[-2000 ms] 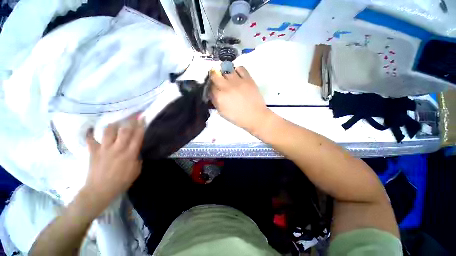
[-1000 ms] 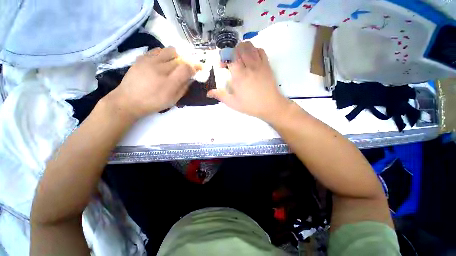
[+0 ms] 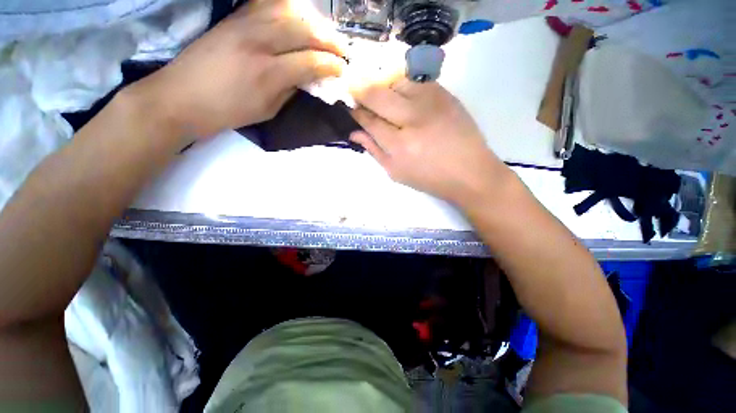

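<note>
Dark brown fabric [image 3: 303, 123] lies on the white machine table, in front of the sewing machine's needle area. My left hand [image 3: 254, 68] is bent over its left part, fingertips at a small white piece of cloth [image 3: 329, 87] beside the needle area. My right hand [image 3: 428, 133] holds the right edge of the cloth between thumb and fingers, just below the grey knob [image 3: 424, 61]. Strong glare hides the needle, the presser foot and the fingertips. White padded fabric [image 3: 48, 105] lies to the left, partly behind my left arm.
A brown card strip [image 3: 563, 77] and a slim metal tool [image 3: 567, 117] lie right of the needle area. A bundle of dark fabric strips [image 3: 625, 189] lies at the right. The measuring-tape edge [image 3: 323, 234] runs along the front. A blue bin [image 3: 633, 294] stands below right.
Both hands have moved from apart to close together at the needle area. The white padded fabric has shifted up and left. The view has come closer to the machine.
</note>
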